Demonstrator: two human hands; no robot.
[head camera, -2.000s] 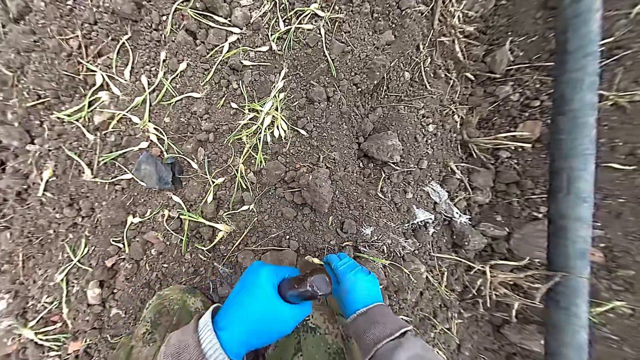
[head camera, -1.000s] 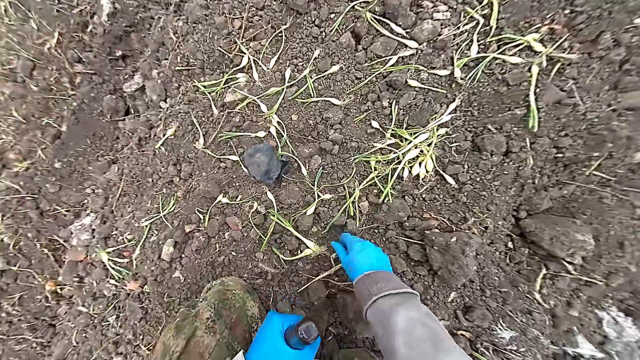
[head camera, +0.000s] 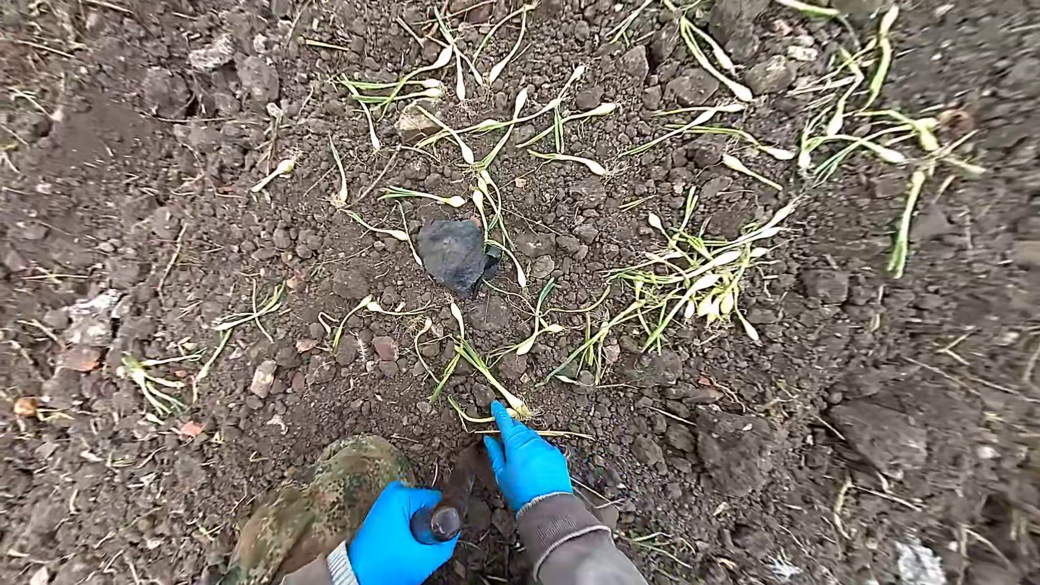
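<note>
My left hand (head camera: 400, 536), in a blue glove, is closed around the dark handle of a hand tool (head camera: 439, 524) at the bottom centre. The tool's dark, soil-coloured end runs up toward my other hand. My right hand (head camera: 526, 461), also blue-gloved, reaches forward with its fingertips at a small bulb plant (head camera: 508, 396) with green leaves lying on the soil; whether the fingers grip it is unclear. A pile of similar pale bulbs with green shoots (head camera: 703, 284) lies ahead to the right, and more are scattered singly farther up.
A dark grey lump (head camera: 452, 253) lies among the bulbs. Large soil clods (head camera: 739, 447) sit to the right of my right hand, and a loose bulb cluster (head camera: 906, 138) is at the upper right. My camouflage-clad knee (head camera: 325, 504) rests at the lower left.
The view has shifted far to the left since the oldest frame. My right hand has moved away from the tool and out to the bulb plant. My left hand keeps hold of the tool.
</note>
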